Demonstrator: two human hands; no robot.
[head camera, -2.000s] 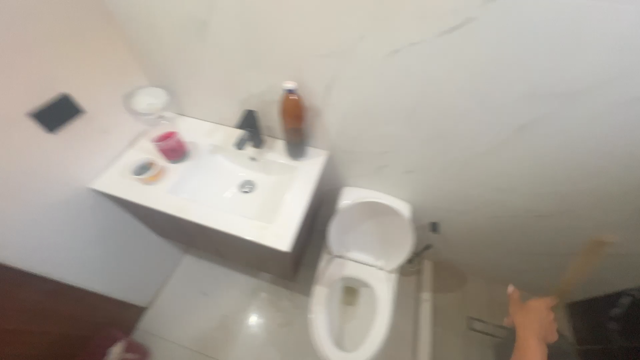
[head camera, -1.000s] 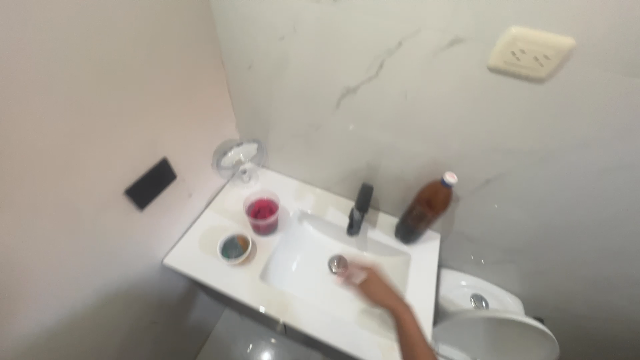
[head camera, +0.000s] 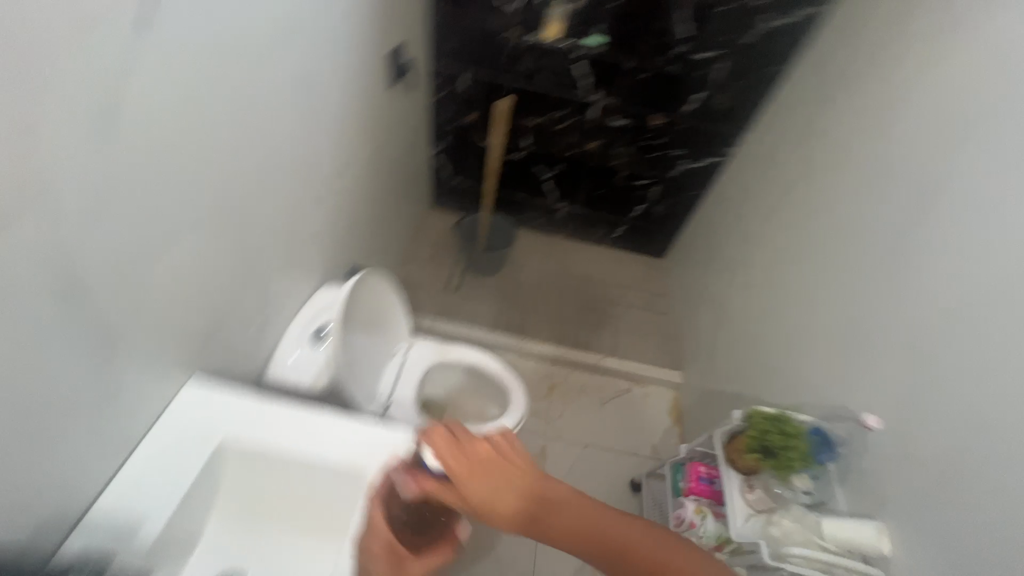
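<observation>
My left hand (head camera: 400, 536) is wrapped around the body of a dark brown plastic bottle (head camera: 420, 520), low in the view beside the washbasin. Over the bottle's white cap (head camera: 432, 460) lies my right hand (head camera: 488, 476), its fingers closed around the top. The white washbasin (head camera: 272, 504) is at the lower left. Just beyond my hands stands the toilet (head camera: 512, 384) with its lid raised. Motion blur softens the hands and the bottle.
A bucket (head camera: 488, 244) with a wooden stick (head camera: 498, 160) stands by the black marbled wall. A low ledge (head camera: 552, 350) crosses the floor. At the lower right is a white rolling cart (head camera: 744, 512) holding a green plant (head camera: 776, 440) and packages.
The bottle stood on the counter by the faucet in both earlier frames; now both my hands hold it. The view has swung right toward the toilet and cart.
</observation>
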